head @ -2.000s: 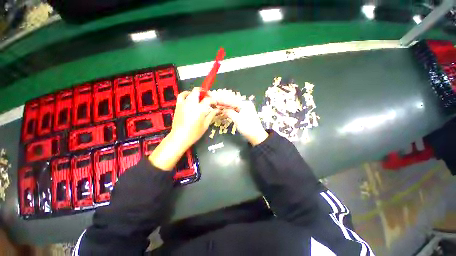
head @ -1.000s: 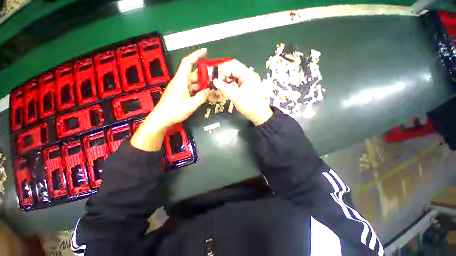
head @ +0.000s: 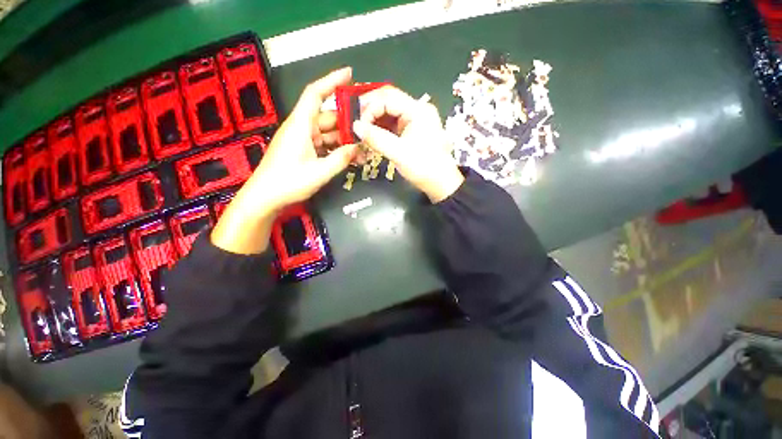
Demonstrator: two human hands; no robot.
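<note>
My left hand point(head: 296, 163) grips a red plastic housing point(head: 345, 111) by its side, held tilted above the bench. My right hand point(head: 410, 141) is at the housing's right side, its thumb and fingers bent together at the window opening; whether a small piece is between them cannot be told. Small cream pieces point(head: 370, 168) lie below and behind my hands, mostly hidden. The black blister tray point(head: 327, 257) with red housings stands at the left, partly covered by my left arm. One pocket at its lower left shows glossy black.
A heap of small mixed pieces point(head: 502, 120) lies right of my hands. A small pale strip point(head: 357, 206) lies on the dark bench point(head: 617, 94). A pale edge strip point(head: 369, 30) and green surface lie beyond. Another tray point(head: 754, 60) stands far right, above a dark sleeve point(head: 761, 193).
The housing has turned from sticking up on edge to a lower, tilted hold between my hands. My right fingers have moved onto its window end. The whole view has shifted, with tray and heaps higher.
</note>
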